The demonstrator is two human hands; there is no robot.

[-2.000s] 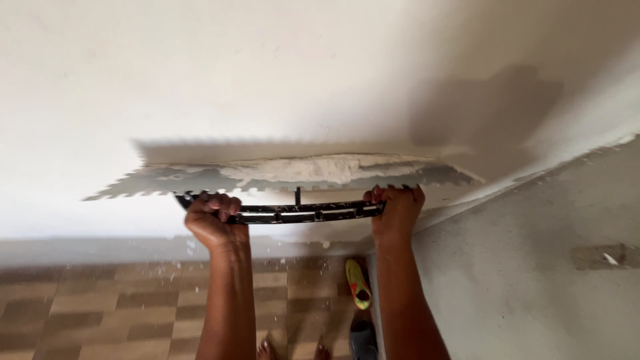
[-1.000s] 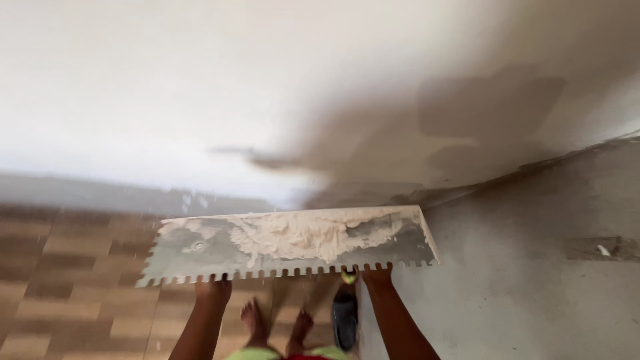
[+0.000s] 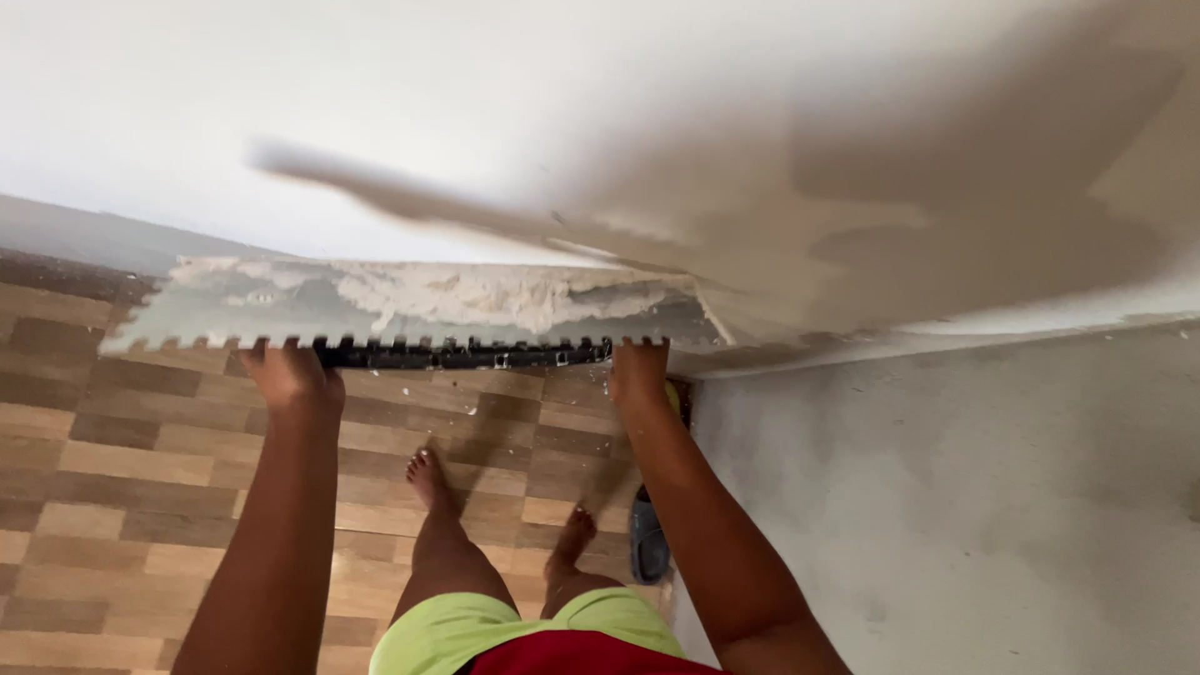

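A wide notched metal trowel (image 3: 272, 319) with a black handle (image 3: 469, 355) lies against the lower part of a white wall (image 3: 375, 84). Off-white plaster or putty (image 3: 497, 291) is heaped along its blade, toward the wall edge; the square notches face me. My left hand (image 3: 298, 377) grips the handle near its left end. Near the right end my right hand (image 3: 641, 371) holds it too. The fingers of both hands are partly hidden under the notched edge.
A grey unpainted wall (image 3: 956, 469) meets the white one at a corner on the right. Below me is a wood-patterned floor (image 3: 141, 459) with small white specks. A dark clog (image 3: 649, 539) lies by the grey wall, right of my bare feet (image 3: 431, 478).
The trowel was higher on the white wall and steeply tilted two seconds ago; it then dropped low, with the blade face showing. Since one second ago the handle has come back into view.
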